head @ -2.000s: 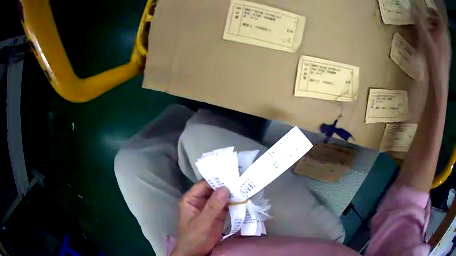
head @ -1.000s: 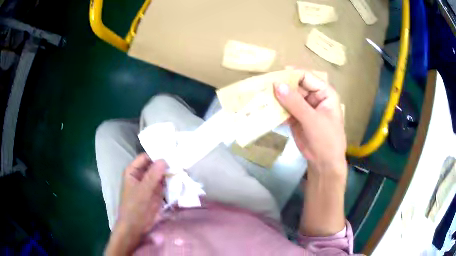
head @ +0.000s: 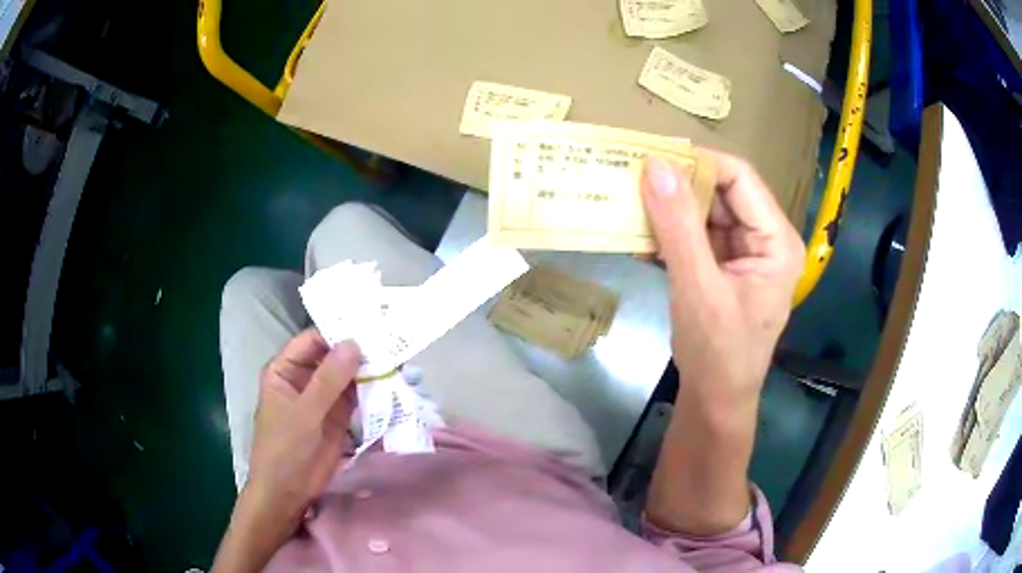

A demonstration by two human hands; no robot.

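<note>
My left hand (head: 308, 403) holds a fanned bunch of white labels (head: 387, 308) over the lap, with a thin yellowish rubber band (head: 379, 377) around its middle. One longer white label sticks out toward the upper right, its tip just below the ticket. My right hand (head: 723, 269) holds a buff bundle ticket (head: 577, 190), printed side up, between thumb and fingers; a further ticket edge shows behind it. More buff tickets (head: 513, 110) lie apart on the cardboard sheet (head: 415, 56). A ticket pile (head: 555, 311) lies on the pale surface by the knees.
Yellow trolley frame tubes (head: 843, 146) bend around the cardboard at left and right. A white table with a brown edge (head: 885, 369) stands at right and bears more tickets (head: 992, 392). A grey metal stand (head: 56, 235) is at far left on the dark green floor (head: 157, 291).
My right hand has come from the far right of the cardboard to in front of me, now holding tickets. The ticket is now flatter and facing up. My left hand still holds the labels.
</note>
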